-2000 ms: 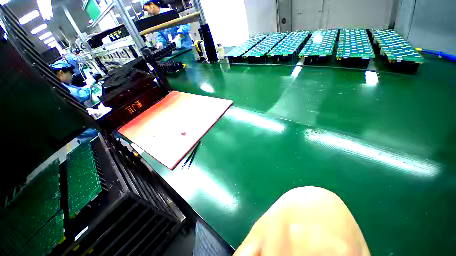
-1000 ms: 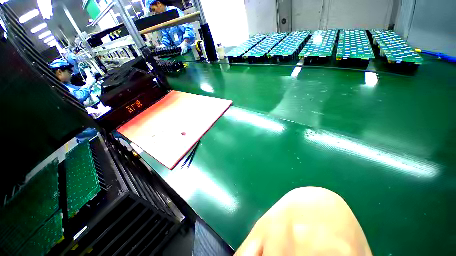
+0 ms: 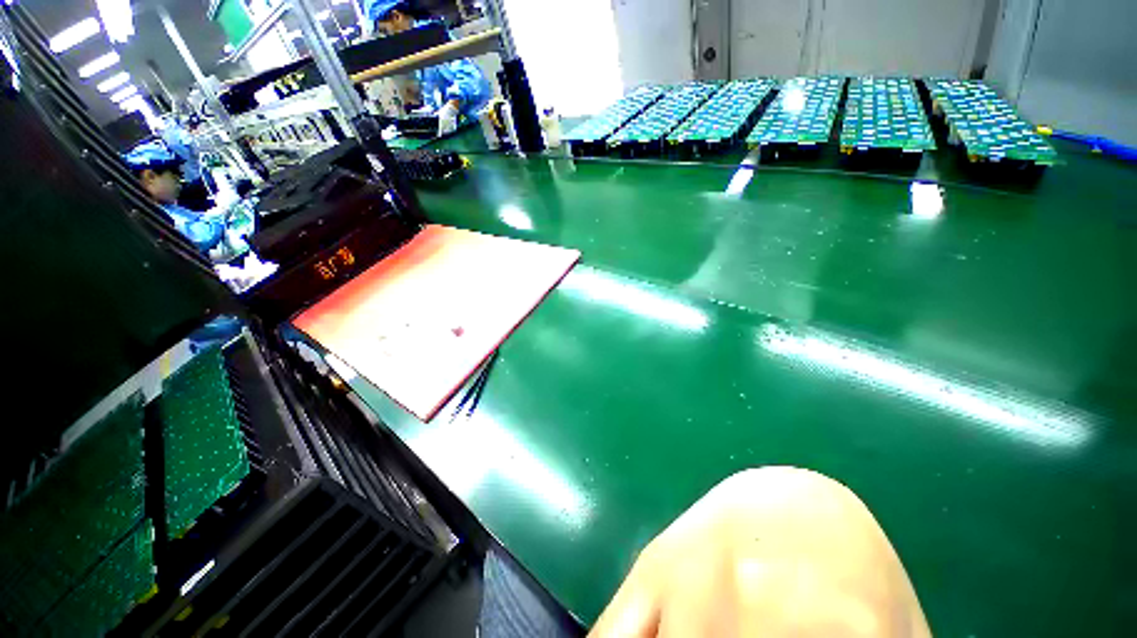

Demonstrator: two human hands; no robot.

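A large, bare, rounded shape rises from the bottom edge of the view, very close to the camera and cut off. It looks like part of a hand or arm, but no fingers show and I cannot tell which side it is. No glove shows. In front lies an orange-red mat (image 3: 436, 312), whitish in glare, with a small dark red piece (image 3: 458, 332) on it. A thin dark pair of sticks, perhaps tweezers (image 3: 475, 389), lies at its near right edge. Green circuit boards (image 3: 206, 436) lie on the black tray stack (image 3: 337, 561) at the lower left.
The glossy green bench mat (image 3: 798, 274) reflects ceiling lights. Several racked boards (image 3: 798, 112) stand on black supports along the far bench edge. A black box with a red digital display (image 3: 334, 263) stands behind the orange-red mat. Two people in blue (image 3: 455, 87) work beyond, upper left.
The person at the back near the bench has shifted posture and arms. The rounded shape at the bottom, the mat and the boards show no clear movement.
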